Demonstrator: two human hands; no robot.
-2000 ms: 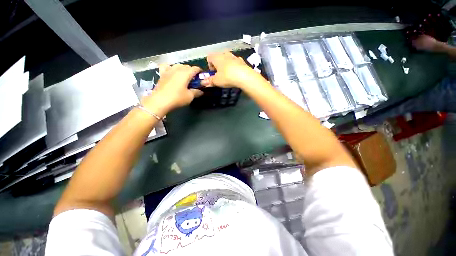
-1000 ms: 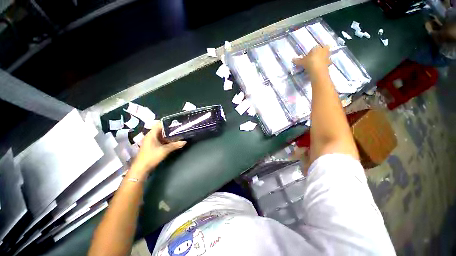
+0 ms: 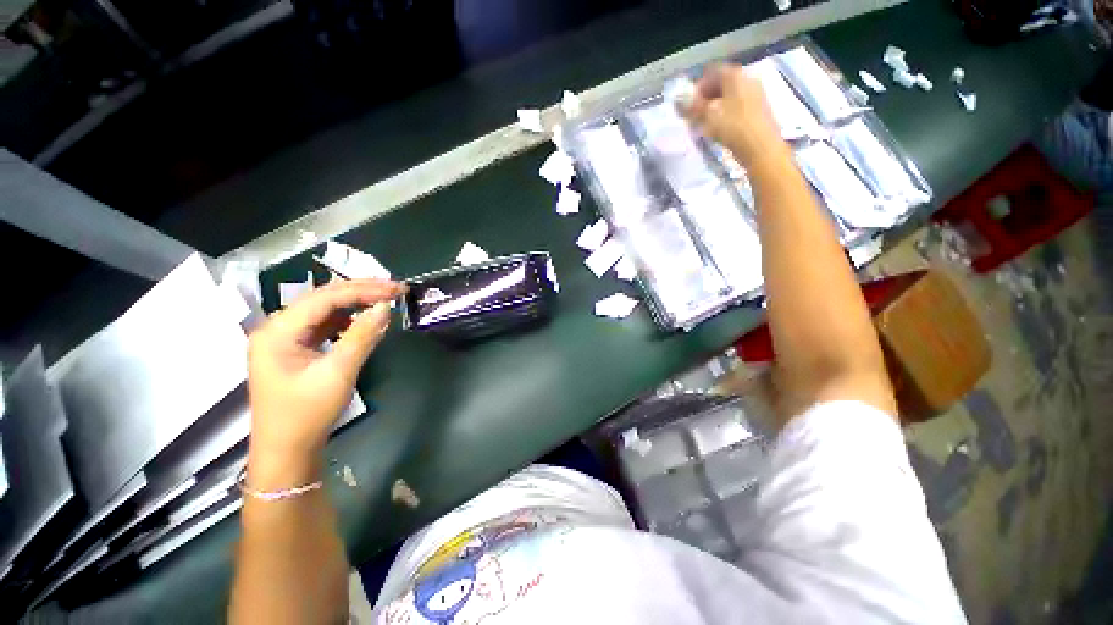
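The open box [image 3: 479, 297], black with a narrow opening facing up, lies on the green bench. My left hand [image 3: 315, 357] is at its left end, fingertips at the edge; whether they grip it is unclear. My right hand [image 3: 732, 116] is blurred over the back row of the clear blister tray [image 3: 712, 250], its fingers bent. A small whitish patch shows at its fingertips; I cannot tell whether it is held. Slim whitish wrapped products [image 3: 680, 263] lie in the tray pockets.
Overlapping flat cartons [image 3: 153, 354] lie at left. Small white slips [image 3: 354, 260] and paper scraps [image 3: 616, 305] lie around the box and tray. A pale rail [image 3: 427, 183] runs behind. A brown carton [image 3: 934, 344], red stool [image 3: 1013, 205] and spare trays [image 3: 696, 452] are below the bench.
Since one second ago, my left hand has drawn back from under the box to its left end. My right hand has moved to the tray's back edge. Earlier, both hands were together on a dark blue box.
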